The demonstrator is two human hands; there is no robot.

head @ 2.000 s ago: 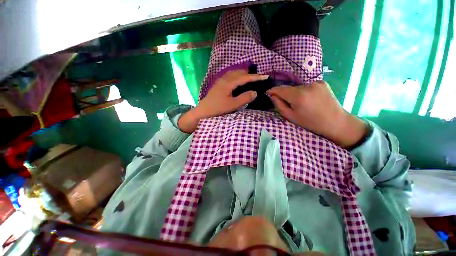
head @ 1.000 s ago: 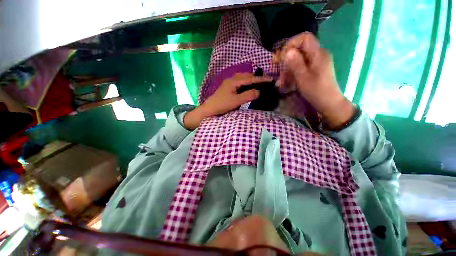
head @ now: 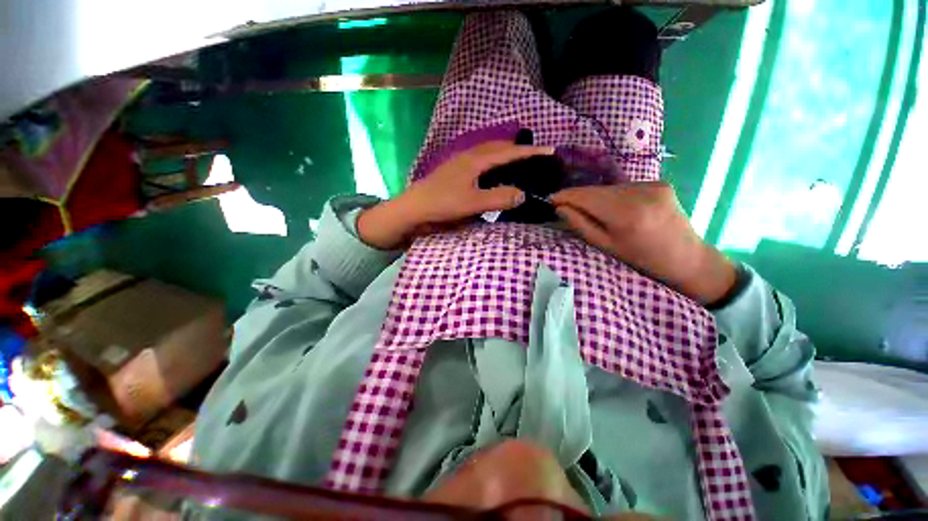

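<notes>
A small black plush toy lies in the lap between my two hands, its black back showing. My left hand holds it from the left, fingers over its upper side and thumb on its near side. A tiny white label shows under my left thumb. My right hand is at the toy's right side, fingertips pinched together against it. A thin light line, perhaps a needle, shows between the fingertips. A purple cloth lies under the toy on the checked apron.
A white tabletop crosses the upper left. A cardboard box stands at the lower left. A white sack is at the right. A red and pink cloth hangs at the left. The floor is green.
A second ago my right hand was raised away from the toy; it is now back down at its right side. My left hand has stayed on the toy.
</notes>
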